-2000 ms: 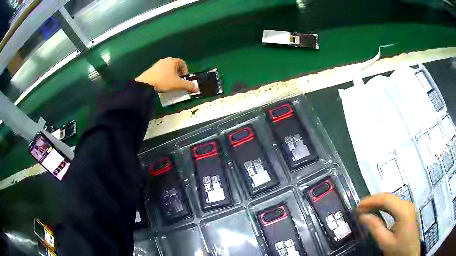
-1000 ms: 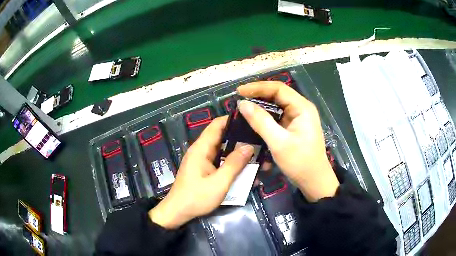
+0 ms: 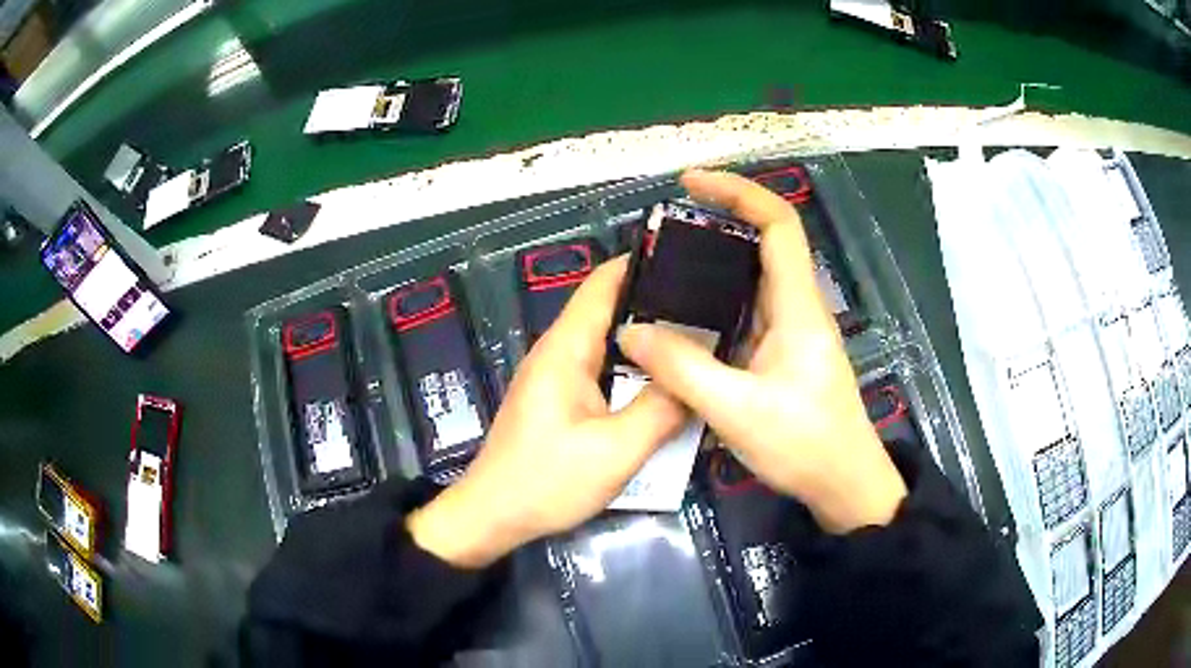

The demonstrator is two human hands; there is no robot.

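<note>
A phone board with a dark LCD screen at its top and a white lower part is held upright over the tray. My left hand holds it from the left, thumb on the lower part. My right hand holds its right side, thumb just below the screen and fingers around the top corner. Whether a back housing lies under the board is hidden by the hands. The clear blister tray below holds several black back housings with red-ringed ovals; some are partly covered by my hands.
Phone boards lie on the green belt. A small black piece lies on the pale strip. A lit smartphone, a red-edged part and two orange-yellow phones are at left. A keypad sheet lies at right.
Since one second ago, the held board has turned to show more of its dark screen, and my right fingers have shifted around it. Two seconds ago my left hand was at a board on the belt.
</note>
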